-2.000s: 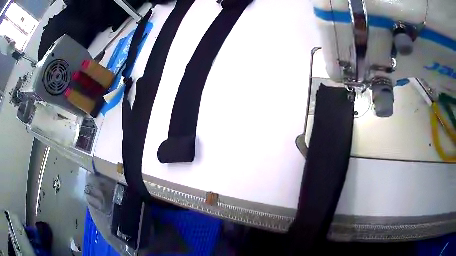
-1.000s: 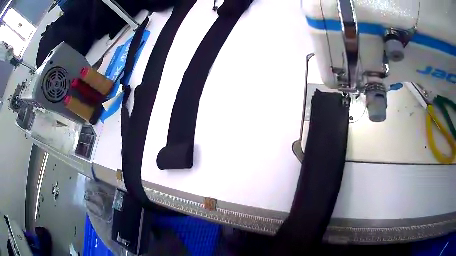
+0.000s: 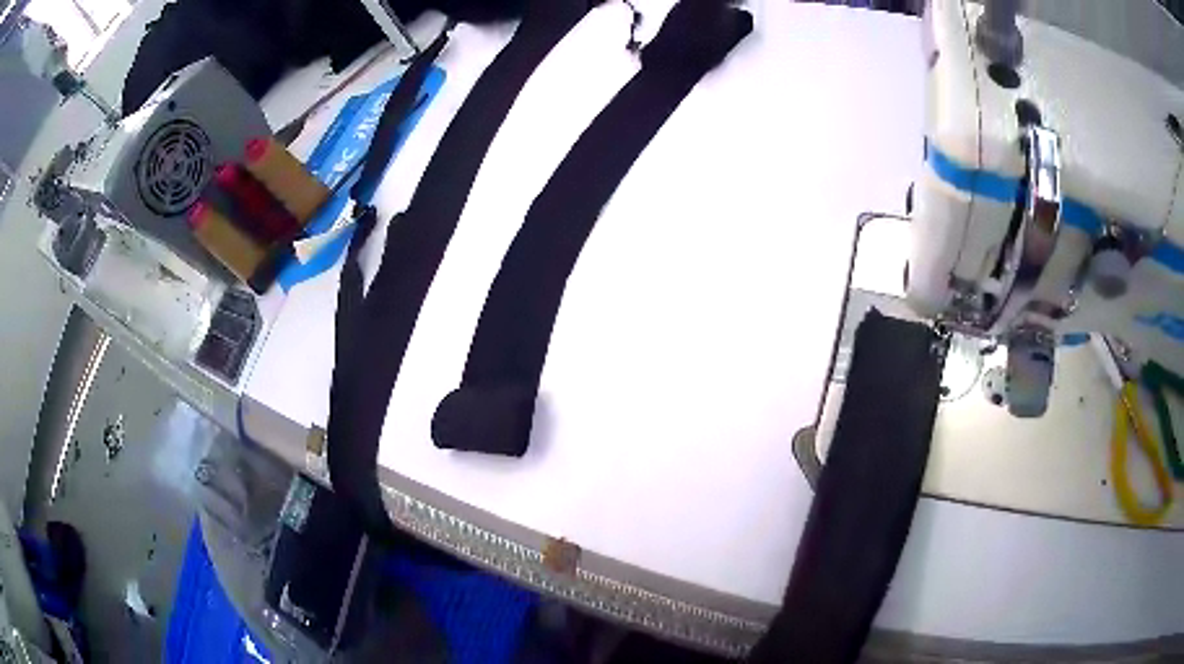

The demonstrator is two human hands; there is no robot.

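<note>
A black fabric band (image 3: pixel 873 480) runs from beside the presser foot (image 3: pixel 958 324) of the white sewing machine (image 3: pixel 980 214) down over the table's front edge. Its upper end lies on the needle plate (image 3: pixel 987 454), at the left of the foot. A second black band (image 3: pixel 558 247) lies mid-table with a folded lower end. A third long black band (image 3: pixel 409 285) lies left of it and hangs over the front edge. Neither of my hands is in view.
A grey box with a fan grille (image 3: pixel 175 162) and thread cones (image 3: pixel 266 195) stand far left, beside a blue printed sheet (image 3: pixel 351 143). Snips with yellow and green handles (image 3: pixel 1140 454) lie right of the needle. Measuring tape (image 3: pixel 493 547) runs along the front edge. Blue plastic (image 3: pixel 474 616) shows below.
The camera view has shifted, so the machine sits lower and further right and more of its head shows. The bands keep about the same places on the table.
</note>
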